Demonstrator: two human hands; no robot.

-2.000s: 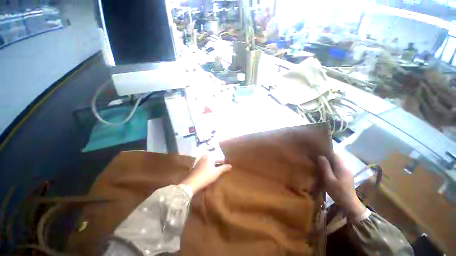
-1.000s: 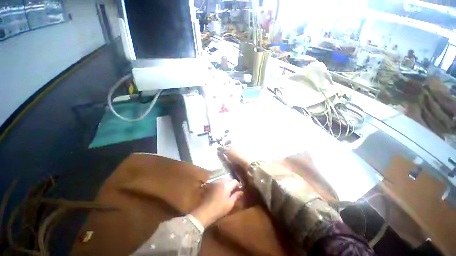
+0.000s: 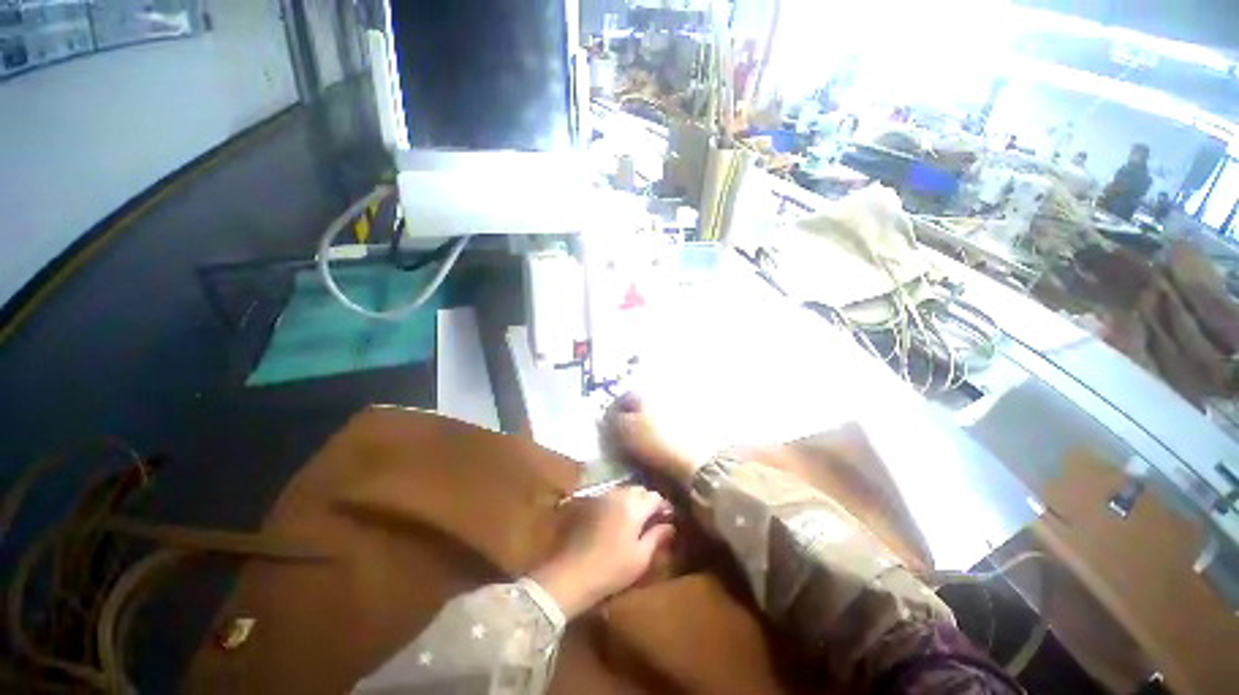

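A brown fabric panel (image 3: 408, 543) lies across the lap side and the front of the machine table, with folds in it. My left hand (image 3: 612, 540) rests on the panel with its fingers curled at the fabric just in front of the machine. My right hand (image 3: 644, 437) reaches forward to the needle area, near the presser foot (image 3: 605, 386); glare hides what its fingertips touch. The white sewing machine head (image 3: 612, 292) with a red mark is washed out by light. A small cream tag (image 3: 239, 633) shows on the panel at lower left.
Brown straps (image 3: 116, 584) hang at the left. A control box with a dark screen (image 3: 482, 75) stands upper left above green cloth (image 3: 347, 326). A cream heap with dangling cords (image 3: 863, 245) lies at right on the table. A distant person (image 3: 1128, 183) is at upper right.
My right hand has left the panel's right side and moved to the needle area. My left hand has shifted back toward me and right. The panel's right part is now folded lower.
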